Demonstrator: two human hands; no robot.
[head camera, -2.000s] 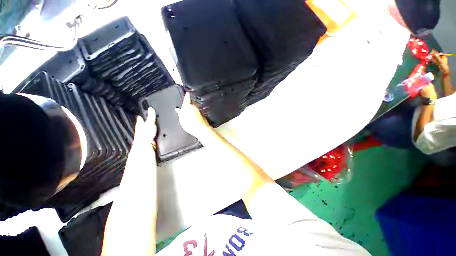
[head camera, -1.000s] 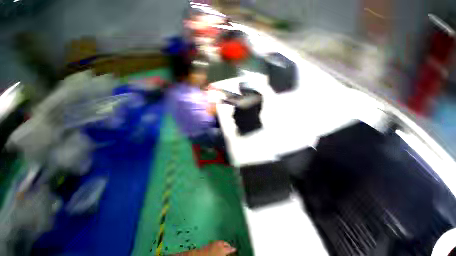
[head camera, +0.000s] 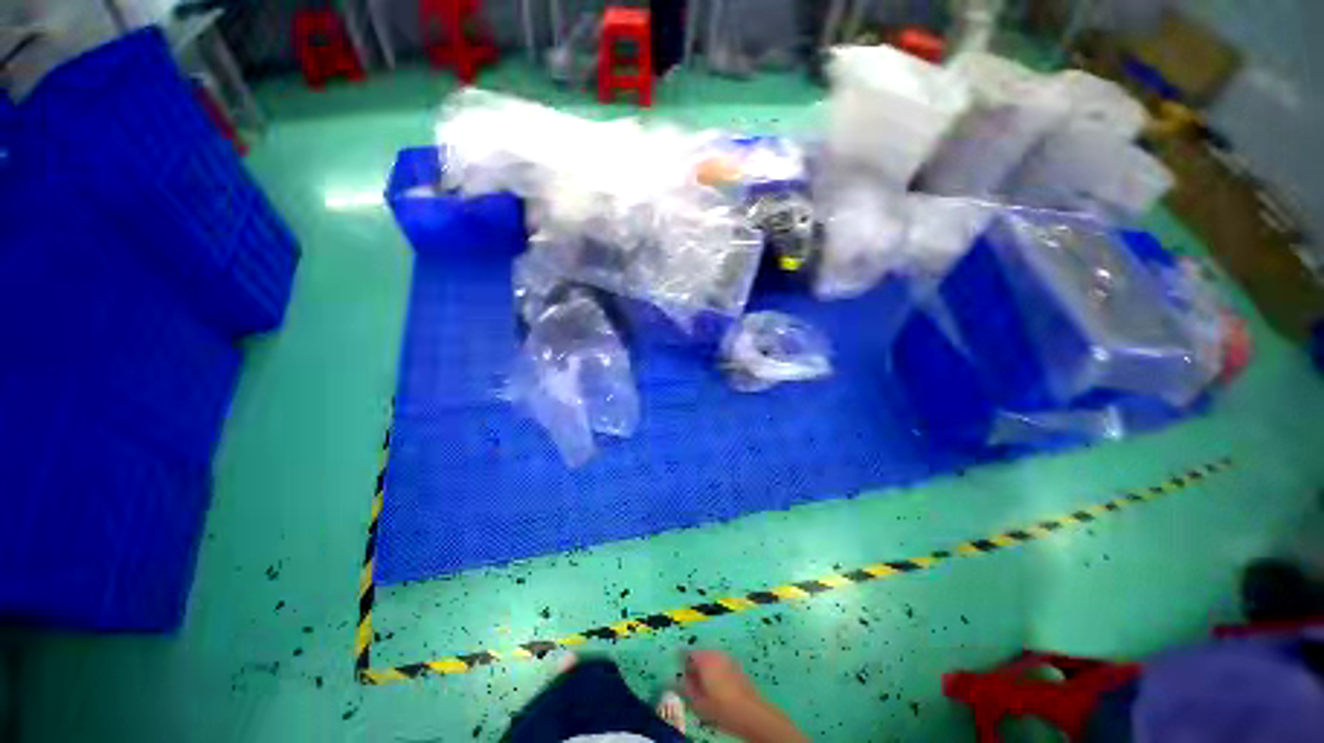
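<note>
My right hand (head camera: 714, 688) is small and blurred at the bottom edge, over the green floor. I see nothing in it, but cannot tell how its fingers are held. My left hand is not clearly in view; a small skin-coloured patch left of my dark-clothed legs is too small to name. Ahead lies a blue mat (head camera: 668, 450) with a heap of clear plastic bags (head camera: 639, 232) at its back. One clear bag (head camera: 581, 380) lies in front of the heap, and a smaller crumpled bag (head camera: 777, 351) lies to its right.
Blue crates (head camera: 131, 334) are stacked at left. A tilted blue crate (head camera: 966, 327) partly under plastic stands at right. Yellow-black tape (head camera: 755, 598) edges the mat. Red stools (head camera: 624, 55) stand at the back; another (head camera: 1016, 690) is at lower right beside a person in purple (head camera: 1234, 697).
The view has swung away from the bench, past a seated person, to the floor and blue mat. The black cases and the plate both hands held are out of view.
</note>
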